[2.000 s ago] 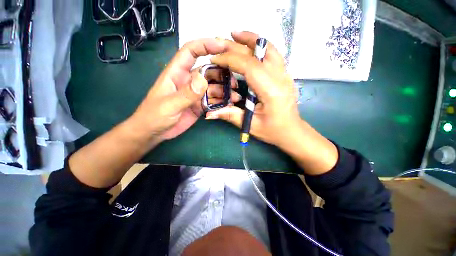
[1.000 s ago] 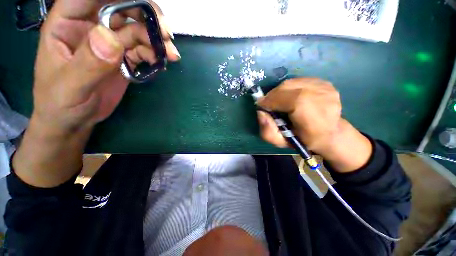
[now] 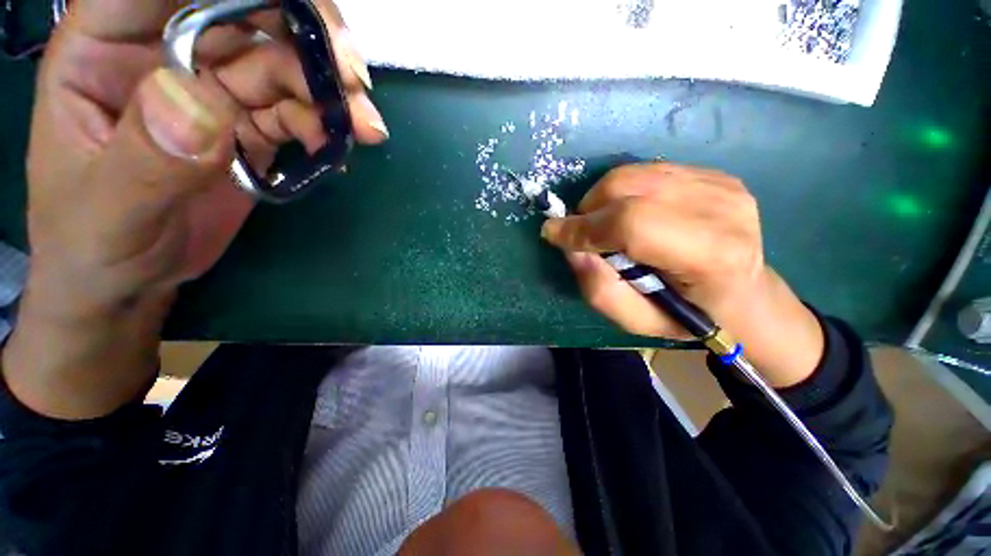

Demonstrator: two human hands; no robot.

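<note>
My left hand (image 3: 136,163) holds a rounded-square watch case frame (image 3: 331,92), silver outside and black inside, raised at the upper left. The frame's top is cut off by the picture edge. My right hand (image 3: 679,234) holds a black pen-like tool (image 3: 682,311) with pale bands, a brass fitting and a blue ring at its rear. The tool's tip points down into a loose pile of tiny silver parts (image 3: 552,163) on the green mat. Whether a part sits on the tip is too small to tell.
A white tray (image 3: 609,71) with small silver parts lies at the top. A clear hose (image 3: 815,447) runs from the tool toward the lower right. A control box edge with a knob (image 3: 976,319) is at the right. Part of a dark frame (image 3: 24,38) shows at the upper left.
From two seconds ago, my hands have parted; the left carries the frame up left, the right tool is down at the pile. Over the last second, the left hand has shifted slightly left.
</note>
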